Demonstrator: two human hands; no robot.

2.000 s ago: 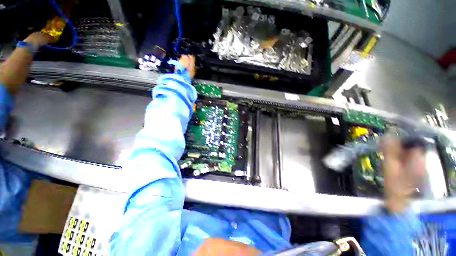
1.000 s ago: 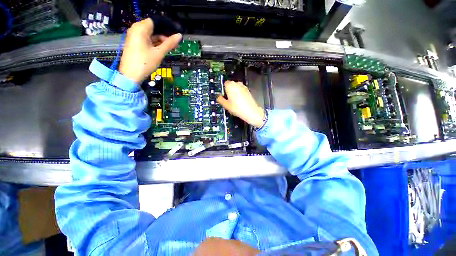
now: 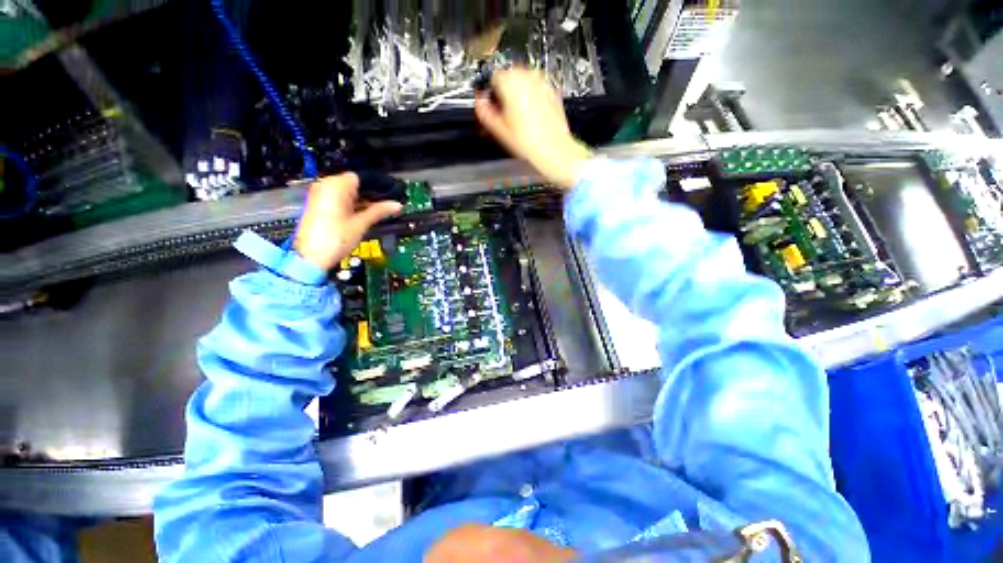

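The green circuit board [image 3: 434, 291], with yellow and white parts, lies in a black carrier [image 3: 539, 302] in front of me. A narrow green strip [image 3: 418, 197] shows at its far edge. My left hand [image 3: 335, 220] is at the board's far left corner, its fingers dark-covered; whether they hold something is unclear. My right hand [image 3: 530, 121] reaches over the far rail to the near edge of the bin of silver metal strips [image 3: 412, 66]. Something dark shows at its fingertips; its grip is unclear.
The carriers lie between metal rails [image 3: 484, 423]. A second populated board [image 3: 808, 236] is to the right. A blue crate [image 3: 880, 440] with metal strips stands at the lower right. White parts [image 3: 213, 178] and a blue coiled cord [image 3: 269, 94] are beyond the rail.
My right hand has left the board's right side and moved away from me to the metal-strip bin. My left hand stays near the board's far left corner. The view has shifted.
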